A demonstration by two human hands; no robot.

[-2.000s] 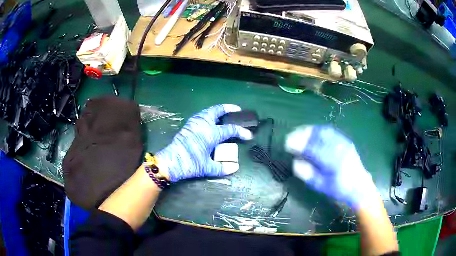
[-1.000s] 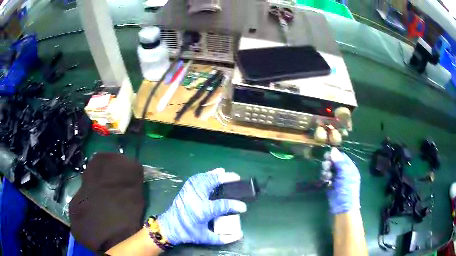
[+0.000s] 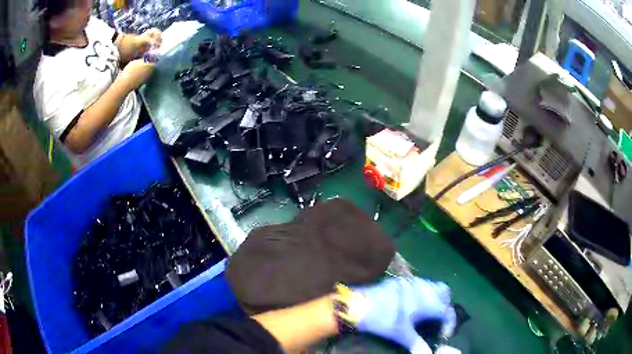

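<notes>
My left hand point(image 3: 402, 312), in a blue-white striped glove, is at the bottom right of centre. Its fingers are around a dark power adapter point(image 3: 457, 319), which is blurred and mostly hidden by the hand. A bit of a white block, probably the mains socket point(image 3: 445, 350), shows at the bottom edge by the fingertips. My right hand is out of the picture. The instrument point(image 3: 565, 273) stands at the right, with its cream knobs point(image 3: 597, 326) near the lower right corner.
A dark cloth point(image 3: 312, 256) lies beside my left wrist. An adapter pile point(image 3: 260, 131) covers the bench behind it. A deep blue bin point(image 3: 97, 169) holds more adapters. A white-red switch box point(image 3: 393, 164) stands by the post. A person point(image 3: 86, 90) works at upper left.
The view has swung left, bringing in the blue bin and the person. My right hand, earlier at the instrument's knobs, has left the picture. My left hand remains around the adapter.
</notes>
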